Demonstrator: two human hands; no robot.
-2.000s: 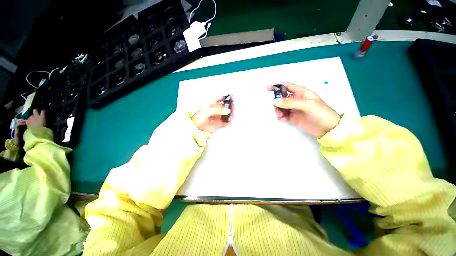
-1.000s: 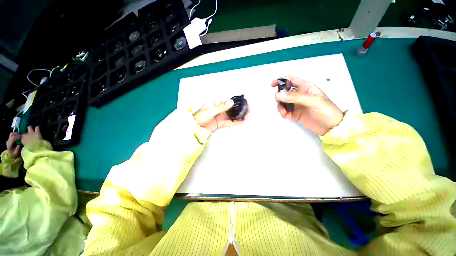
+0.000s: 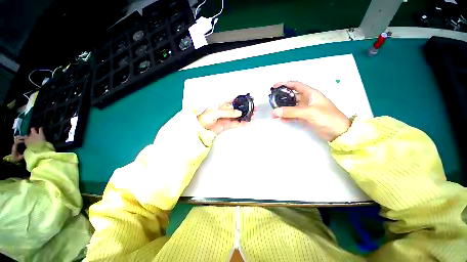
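Observation:
My left hand [image 3: 221,118] holds a round black smartwatch unit [image 3: 244,107] by its left side, between thumb and fingers. My right hand [image 3: 316,110] holds a second round black smartwatch unit [image 3: 283,97], its dark shiny round side tilted toward the camera. The two units are close together and apart, above the white sheet [image 3: 276,164] on the bench. Neither unit touches the sheet as far as I can tell. The fingers behind the units are partly hidden.
Black foam trays with round units stand at the back left [image 3: 123,75] and far left [image 3: 61,107]. A red marker pen [image 3: 379,43] lies near the metal upright [image 3: 378,19]. Another black tray [image 3: 450,66] is at right. Another person's hands [image 3: 35,137] are at far left.
The unit in my right hand has turned from edge-on to show its round side and moved slightly left. The left unit has turned a little after first being edge-on.

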